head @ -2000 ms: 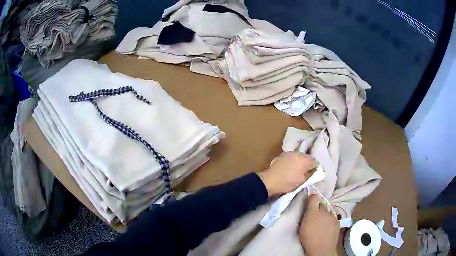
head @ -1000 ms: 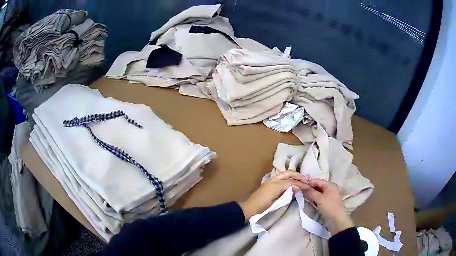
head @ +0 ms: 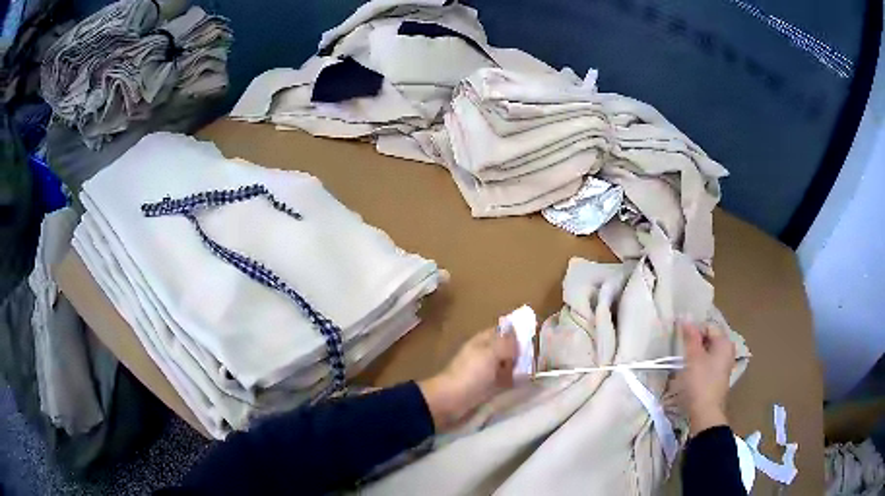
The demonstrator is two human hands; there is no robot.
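Observation:
A long beige panel bundle (head: 573,426) is gathered at a narrow waist near the table's right side. A white tape (head: 609,367) runs taut across the waist, with a loose end hanging down over the cloth. My left hand (head: 475,373) grips the tape's left end, with a white piece standing up from the fingers. My right hand (head: 706,373) grips the tape's right end at the bundle's right side. A thick cream panel stack (head: 262,281) lies at the left with a navy-and-white checked tie strip (head: 260,274) on top.
A beige panel pile (head: 524,145) with black cloth scraps (head: 346,80) lies along the far edge of the brown table (head: 466,281). A crumpled silver piece (head: 585,206) touches it. White tape scraps (head: 774,463) and a partly hidden tape roll are at the lower right. A ruffled bundle (head: 136,68) is far left.
My hands were together at the bundle's waist and have moved apart, left and right, pulling the tape straight across it. The tape roll is now mostly hidden behind my right sleeve.

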